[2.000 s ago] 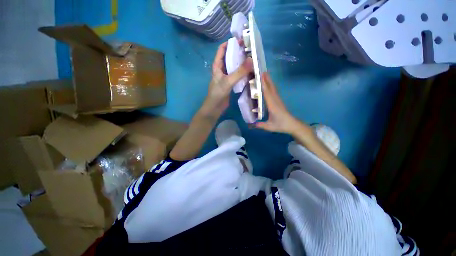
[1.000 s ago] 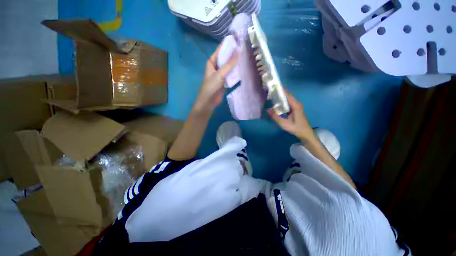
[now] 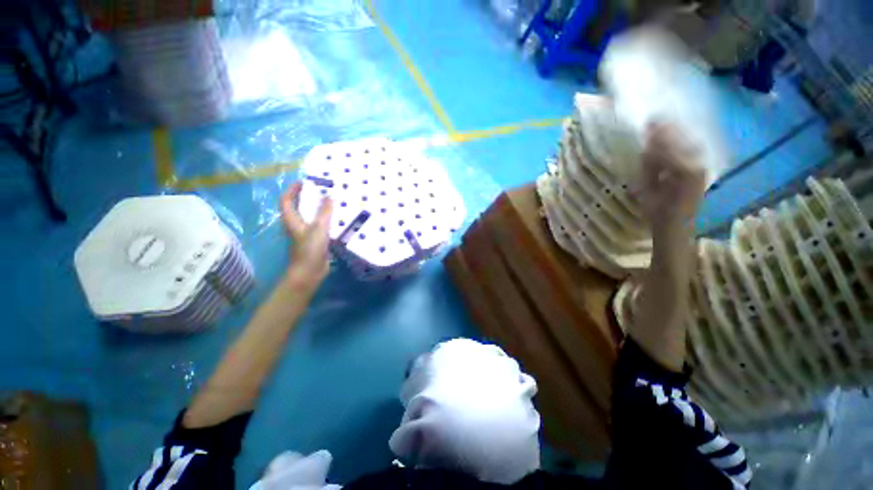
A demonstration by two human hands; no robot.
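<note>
My left hand (image 3: 308,230) is at the left edge of the pale lavender perforated insert (image 3: 383,191), which lies on the pile of inserts; its fingers touch the rim. My right hand (image 3: 673,163) is raised at the upper right and holds a blurred whitish cover (image 3: 660,81) above the rows of separated covers (image 3: 598,196). A stack of covers with a logo and small icons on top (image 3: 148,254) stands on the floor at the left.
Brown closed cartons (image 3: 536,297) lie below the cover rows, with more rows of covers (image 3: 785,297) at the right. Clear film (image 3: 273,67) covers part of the blue floor. A layered stack (image 3: 172,72) stands at the back left. A brown carton (image 3: 48,445) is at lower left.
The view has swung up and to the right. The insert and cover are now apart: my left hand is down at the insert pile, and my right hand has carried the cover to the cover rows.
</note>
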